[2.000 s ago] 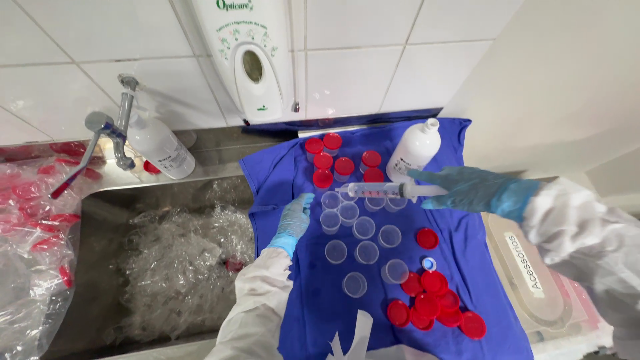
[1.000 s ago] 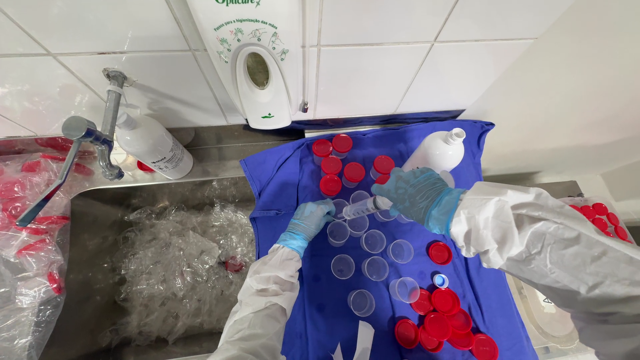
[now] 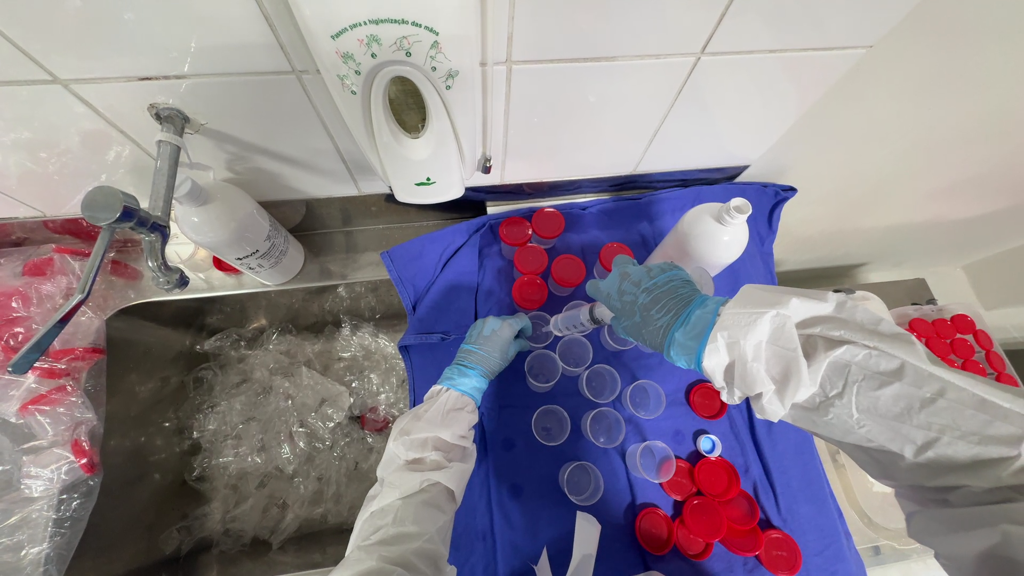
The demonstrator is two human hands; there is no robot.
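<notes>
My gloved right hand [image 3: 652, 304] grips a clear plastic syringe [image 3: 578, 319], its tip over an open clear specimen cup [image 3: 538, 329]. The fingertips of my gloved left hand [image 3: 494, 346] hold that cup's rim from the left. Several more open cups [image 3: 601, 383] stand in front on a blue cloth [image 3: 504, 480]. Behind them are several cups with red lids [image 3: 567, 273]. An uncapped white bottle [image 3: 702, 236] stands behind my right hand, which partly hides it. Loose red lids [image 3: 705, 518] lie heaped near the front, with a small blue and white cap [image 3: 708, 445] beside them.
At left, a steel sink [image 3: 144, 416] holds crumpled clear plastic wrappers [image 3: 280, 424]; a faucet [image 3: 164, 216] and a second white bottle [image 3: 240, 232] are behind it. A bag of red-lidded cups [image 3: 48, 400] lies far left. A soap dispenser [image 3: 416, 120] hangs above. More red lids [image 3: 960, 344] sit far right.
My right hand has moved left with the syringe, from beside the white bottle to over the cups. My left hand stays at the cups' left edge. The view has shifted closer.
</notes>
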